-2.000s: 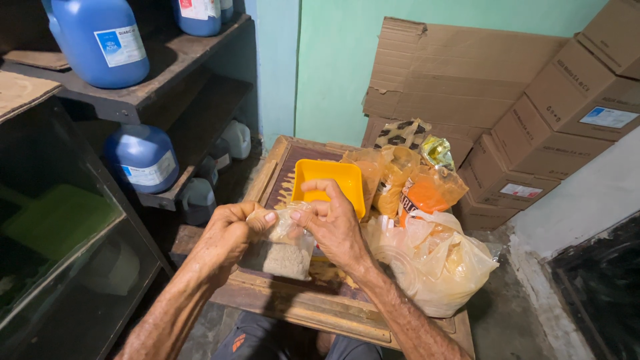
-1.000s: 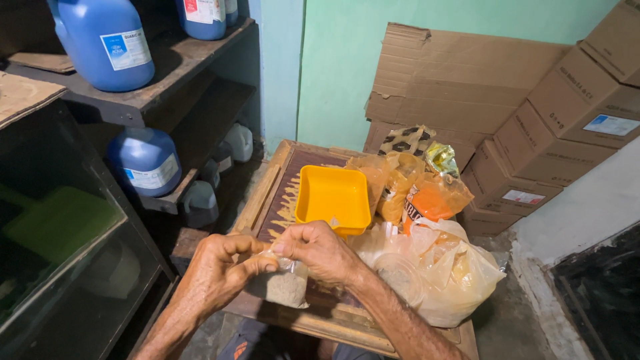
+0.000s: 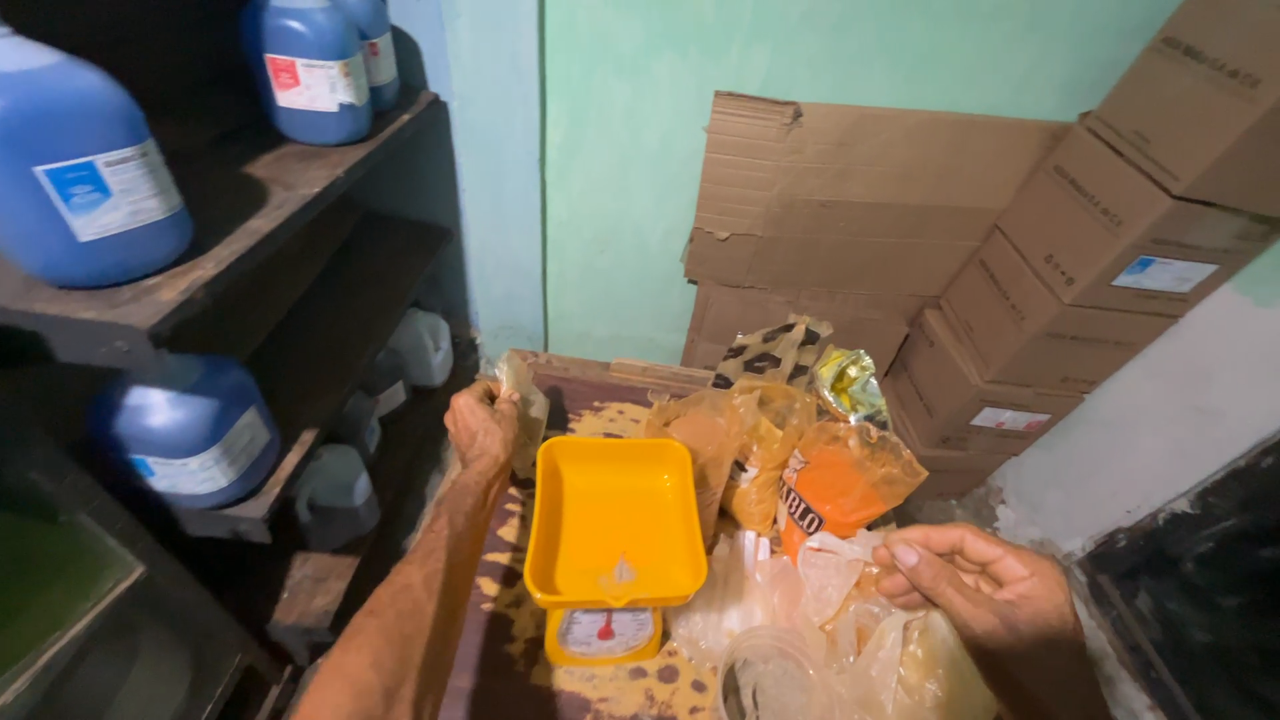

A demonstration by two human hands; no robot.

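My left hand (image 3: 482,425) grips the top of a small clear plastic bag (image 3: 525,410) at the table's far left corner. Right of it stands a yellow kitchen scale (image 3: 603,634) with a square yellow pan (image 3: 615,520); a small clear scrap lies in the pan. My right hand (image 3: 975,575) pinches the edge of a translucent plastic bag (image 3: 835,560) at the right. A round clear plastic container (image 3: 770,680) is near that bag. Behind stand a bag of orange powder (image 3: 845,480), bags of brownish powder (image 3: 765,450) and a shiny gold-green packet (image 3: 850,385).
Blue jugs (image 3: 90,170) stand on dark wooden shelves (image 3: 300,190) at the left, with greyish jugs (image 3: 335,495) lower down. Flattened cardboard (image 3: 860,200) leans on the green wall. Stacked cardboard boxes (image 3: 1070,290) rise at the right, beyond the worn wooden table (image 3: 620,690).
My hands, earlier together at the top of a small filled bag in front of the scale, are now apart. The left has moved with the bag to the far left corner, the right to the large plastic bag.
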